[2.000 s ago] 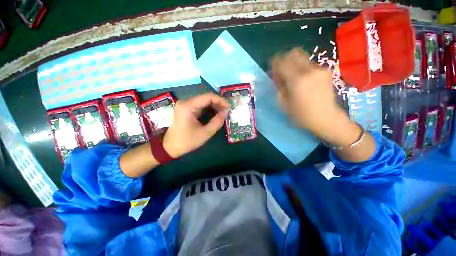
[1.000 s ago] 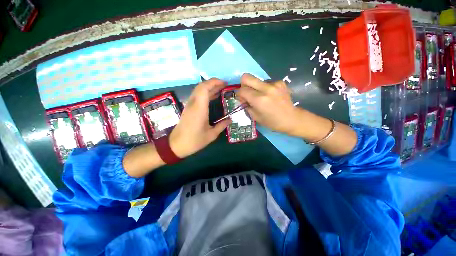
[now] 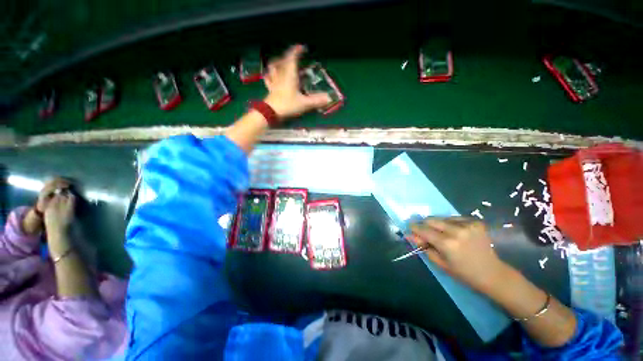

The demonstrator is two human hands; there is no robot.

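Note:
My left hand (image 3: 289,92) reaches over the green conveyor belt, fingers spread, beside and partly over a red-edged open phone (image 3: 323,86). Whether it touches the phone is unclear. My right hand (image 3: 455,247) holds pale tweezers (image 3: 409,254) above the bench, over a plain light-blue sheet (image 3: 451,278). The tweezers' tips point left. Three phone assemblies (image 3: 288,220) lie side by side on the bench, left of my right hand. A die-cut sticker sheet (image 3: 317,168) lies behind them, partly hidden by my left sleeve.
More phones (image 3: 436,63) lie spaced along the belt, beyond its worn pale edge (image 3: 423,137). A red bin (image 3: 620,197) stands at the right, with small white slips (image 3: 543,211) scattered beside it. Another person's hands (image 3: 58,201) and pink sleeves are at the left.
The view has shifted towards the belt. My left hand has left the bench phone and reached forward over the belt. My right hand has moved off the phone to the right with the tweezers.

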